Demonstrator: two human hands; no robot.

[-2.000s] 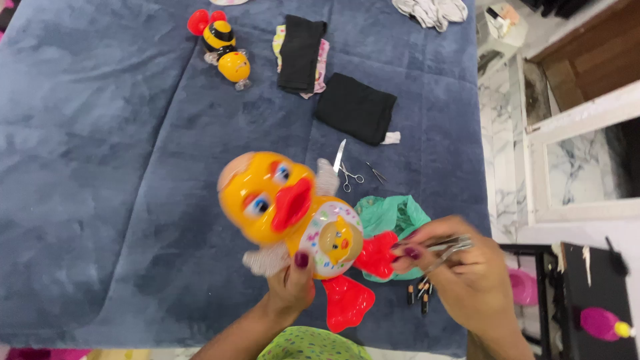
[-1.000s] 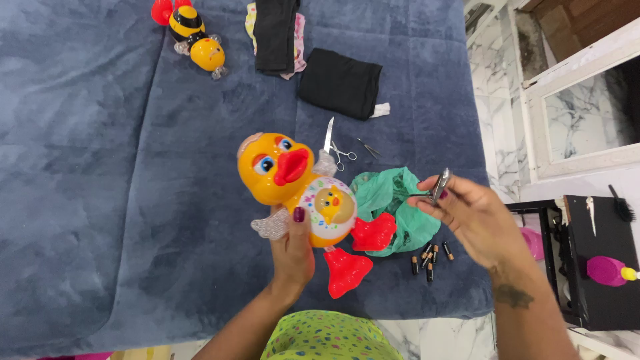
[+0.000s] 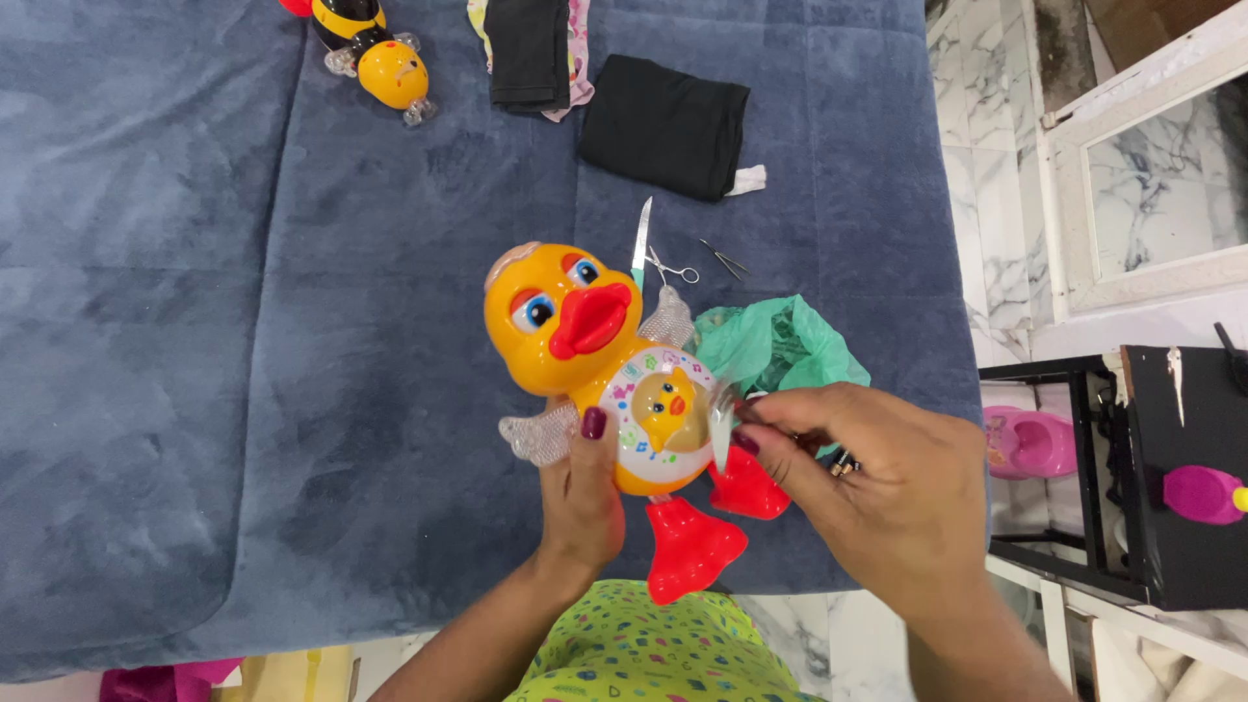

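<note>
A yellow plastic toy duck (image 3: 561,317) with a red beak, red feet and clear wings lies face up in my left hand (image 3: 583,497), whose thumb presses on its side below one wing. My right hand (image 3: 868,478) pinches a small metal tool (image 3: 721,424), blurred, over the edge of the duck's round white belly panel. Its exact kind cannot be told. Behind that hand lie a green plastic bag (image 3: 780,341) and several batteries (image 3: 844,463), partly hidden.
Beyond the duck, a knife (image 3: 643,234), small scissors (image 3: 673,268) and tweezers (image 3: 723,258) lie on the blue bedcover (image 3: 390,341). Folded black cloth (image 3: 663,127) and a bee toy (image 3: 390,73) are farther off. A black rack (image 3: 1180,546) stands at the right.
My right hand has moved left with the metal tool, from beside the green bag to the duck's belly. My left hand still holds the duck.
</note>
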